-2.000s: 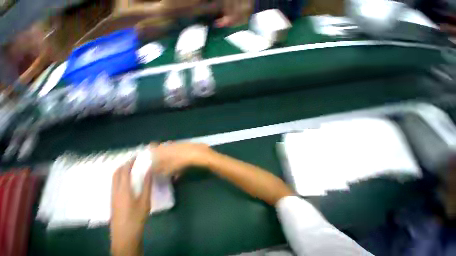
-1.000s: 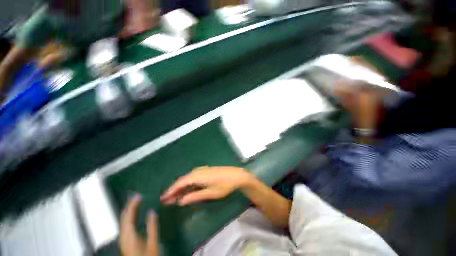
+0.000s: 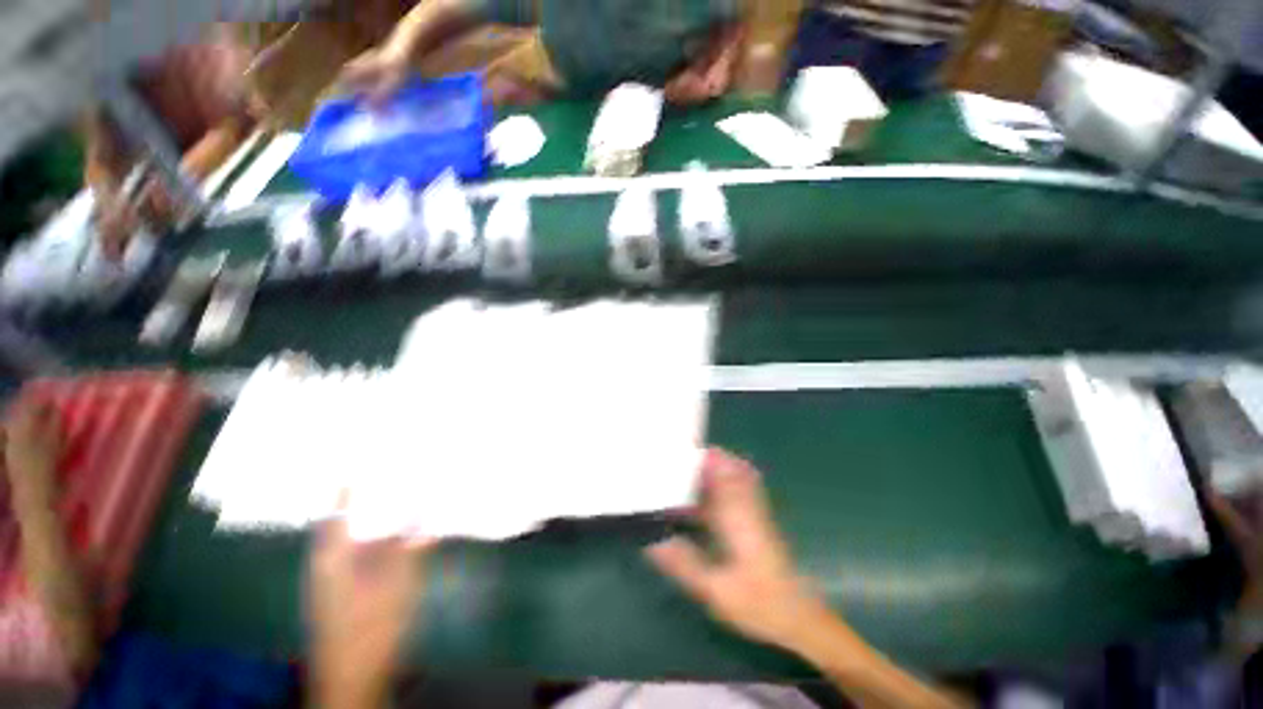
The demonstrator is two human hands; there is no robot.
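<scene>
A wide row of white retail cartons [image 3: 554, 416] is in front of me, partly over the near rail. More white cartons [image 3: 284, 450] adjoin it at the left. My left hand [image 3: 363, 596] is at the row's lower left edge, fingers against the cartons. My right hand [image 3: 748, 554] is at the row's right end, thumb and fingers spread around the lower right corner. Both hands hold the row between them. Blur and glare hide the single cartons' edges.
Bagged products [image 3: 637, 233] lie along the far belt. A blue bin [image 3: 395, 136] stands beyond them. A red tray [image 3: 118, 457] and a person's arm are at left. More white cartons [image 3: 1122, 457] lie at right, near another person's hand. People work across the line.
My hands were empty and apart over the bench; now they are at both ends of a carton row. The row at right has shrunk to a few cartons. The view has turned back left.
</scene>
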